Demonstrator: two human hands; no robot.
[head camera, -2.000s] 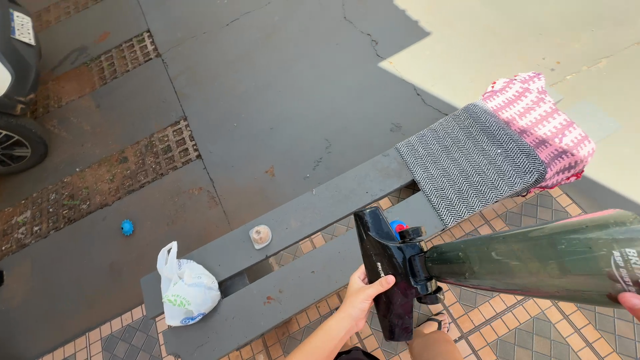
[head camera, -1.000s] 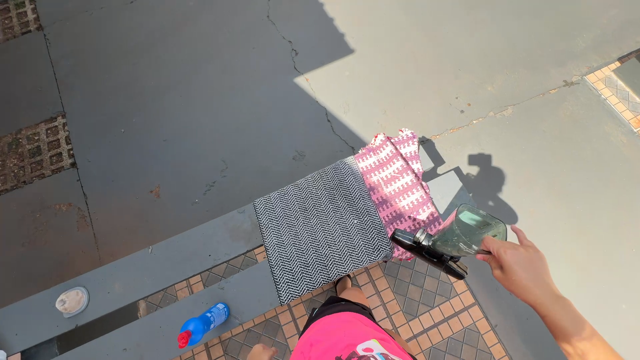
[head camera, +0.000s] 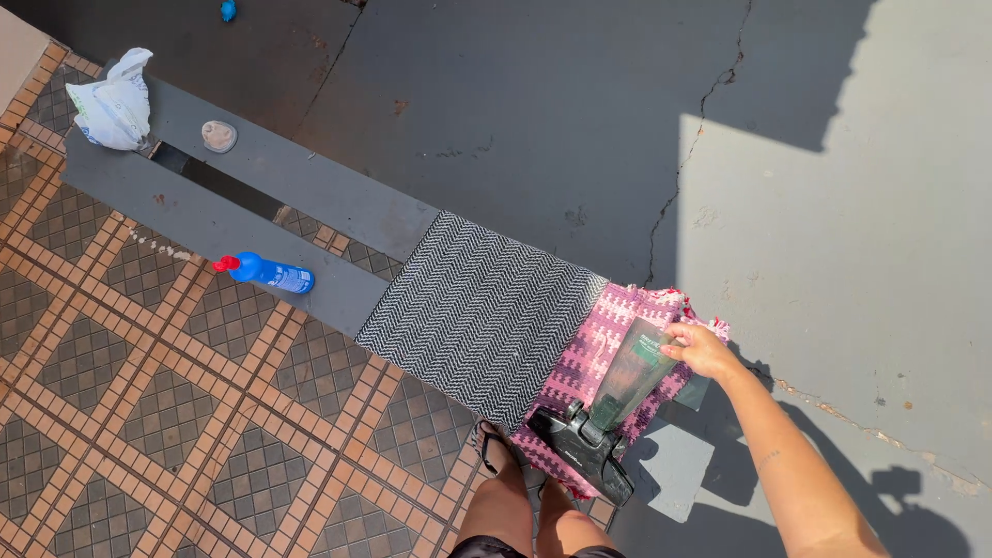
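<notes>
My right hand (head camera: 697, 350) grips the open upper end of a translucent dark plastic vacuum-cleaner part (head camera: 632, 368), which has a wide black floor head (head camera: 583, 453) at its lower end. This part lies on or just over a pink and white woven rug (head camera: 577, 360) at the right end of the grey bench. Beside that rug, a black and white herringbone mat (head camera: 484, 314) covers the bench. My left hand is out of the frame.
On the grey bench (head camera: 349, 194) stand a white plastic bag (head camera: 116, 105) and a small pale round object (head camera: 219, 136). A blue bottle with a red cap (head camera: 271, 273) lies near its front edge. My sandalled foot (head camera: 496, 449) is by the mat. A small blue object (head camera: 228, 10) lies beyond.
My left hand, on the black head two seconds ago, has left the view. The vacuum part has moved from the air beside the bench to the pink rug. The view has swung round.
</notes>
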